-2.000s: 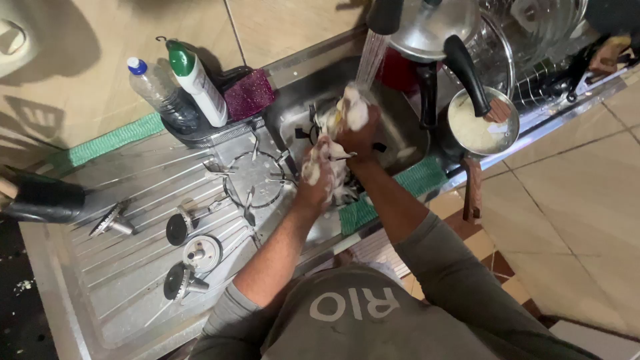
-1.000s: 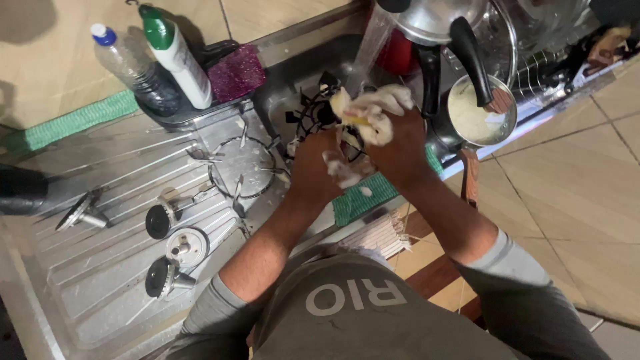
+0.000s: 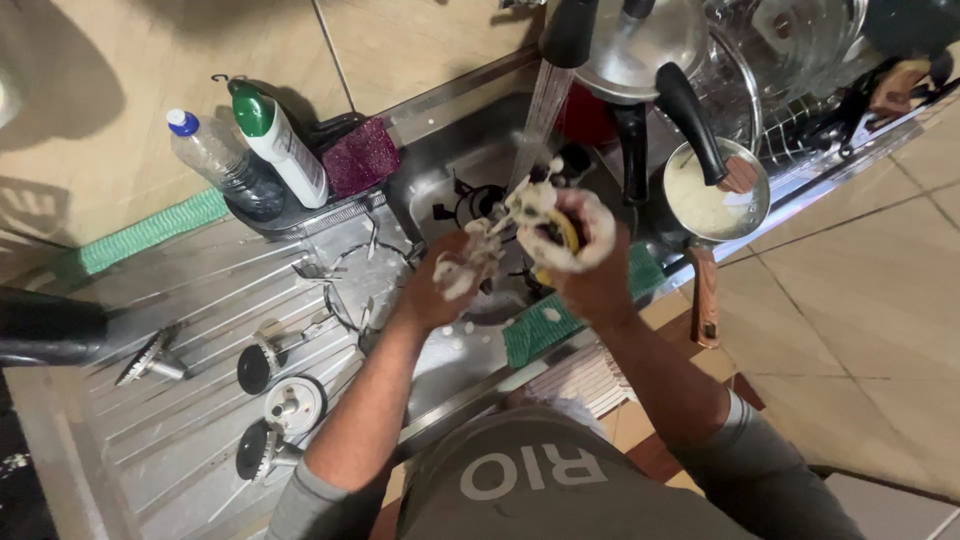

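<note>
Thick suds cover both hands above the steel sink [image 3: 431, 176]. In my right hand [image 3: 581, 247] is a yellow sponge [image 3: 564, 231], with the fingers curled round it; a dark thing beside it is too foamy to name. My left hand [image 3: 454, 274] is close by on the left, joined by foam and partly curled; what it holds, if anything, is hidden. Water [image 3: 541, 112] streams down behind the hands. Black stove burner grates [image 3: 480, 201] lie in the sink under them, and another wire grate [image 3: 367, 281] rests on the drainboard left of the sink.
Several burner parts [image 3: 259, 365] lie on the ridged drainboard [image 3: 172, 435]. A plastic bottle [image 3: 217, 157], a white bottle with green cap [image 3: 281, 150] and a purple sponge [image 3: 361, 156] stand behind. At right are a lidded pot [image 3: 637, 49], a saucepan of whitish liquid [image 3: 701, 199] and a dish rack [image 3: 795, 135].
My hands have shifted against each other over the sink. The yellow sponge, partly seen one second ago in the foam at my right hand, now shows within its curled fingers.
</note>
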